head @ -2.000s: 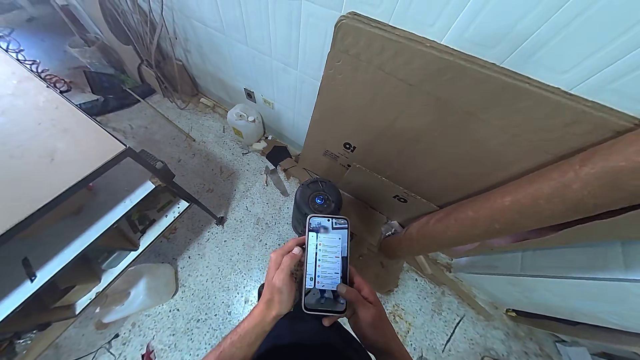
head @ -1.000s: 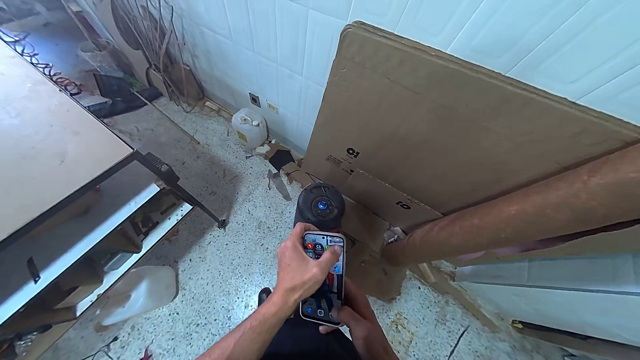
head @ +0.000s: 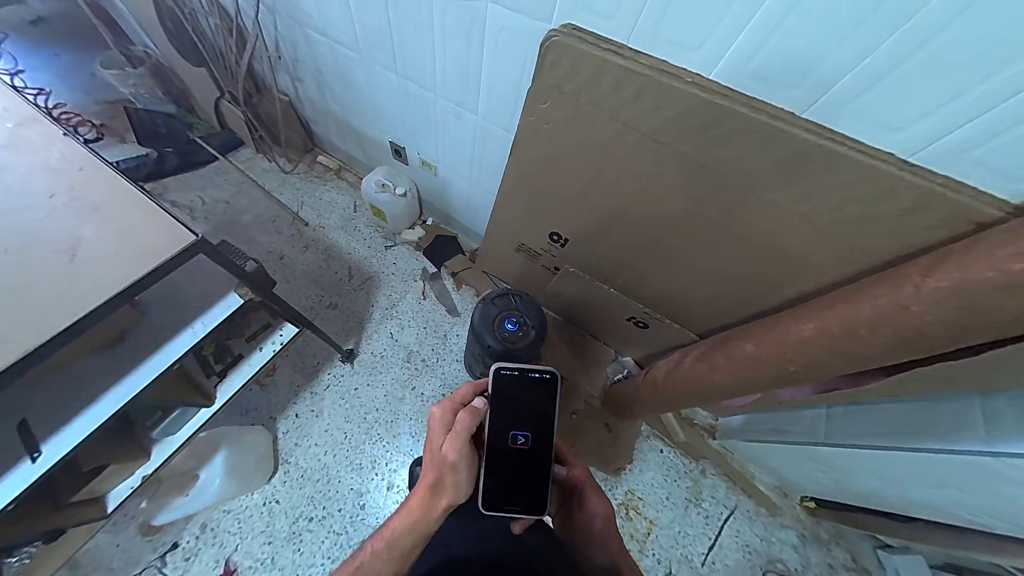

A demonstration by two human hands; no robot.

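A smartphone (head: 520, 472) in a light case is held upright between my two hands at the lower middle of the head view. Its screen is dark with a small play icon in the centre. My left hand (head: 454, 442) grips the phone's left edge, thumb along the side. Around the right edge and lower back is my right hand (head: 580, 496), its fingers partly hidden behind the phone. Just beyond the phone's top stands a black cylindrical device (head: 506, 324), likely a speaker, with a blue-lit button on top.
Large cardboard sheets (head: 688, 184) lean on the white wall, with a thick brown roll (head: 824, 320) across them at right. A workbench (head: 88, 232) with open shelves stands at left. White plastic jugs (head: 390, 198) and a putty-knife-like blade (head: 440, 292) are on the speckled floor.
The phone's screen has gone from a list, through a grid of icons, to a dark screen with a play icon. My left hand has moved off the screen to the phone's left edge.
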